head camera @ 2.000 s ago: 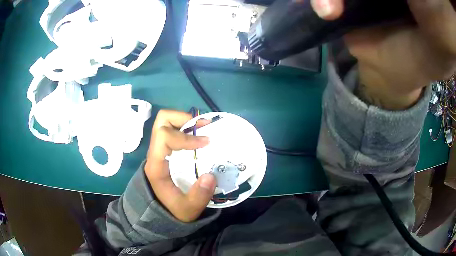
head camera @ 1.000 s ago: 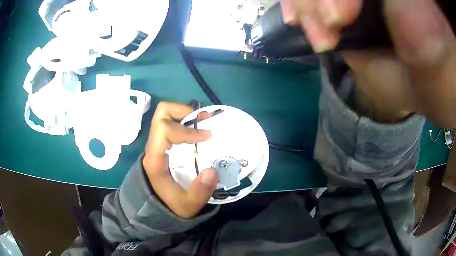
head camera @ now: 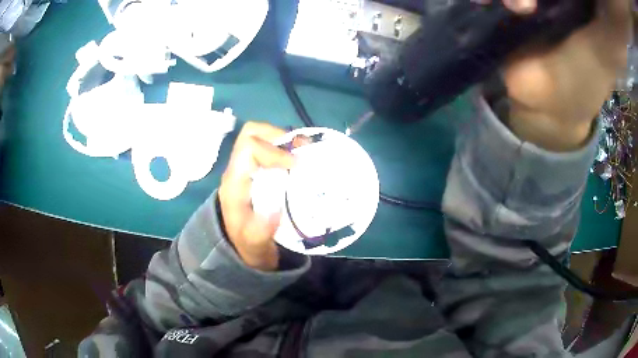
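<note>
My left hand (head camera: 255, 189) is bare and holds a round white base housing (head camera: 336, 185) above the bench's near edge, gripping its left side. Dark wires run along the housing's left inner side; glare hides the motor and screws. My right hand (head camera: 553, 84) holds a thick black electric screwdriver (head camera: 434, 66) at the upper right. Its bit points down-left, close to the housing's top rim; I cannot tell whether it touches. The screwdriver is blurred.
White plastic brackets (head camera: 189, 140) and stacked white housings (head camera: 227, 31) lie at the left. The screw feeder (head camera: 318, 42) stands behind the screwdriver. A black cord (head camera: 413, 204) crosses the green bench (head camera: 280, 234). Tangled motors and wires (head camera: 614, 154) lie at the right edge.
The screwdriver has moved away from the feeder's front, down toward the housing, and its bit now shows. The housing looks brighter and its motor no longer shows clearly. The view has shifted.
</note>
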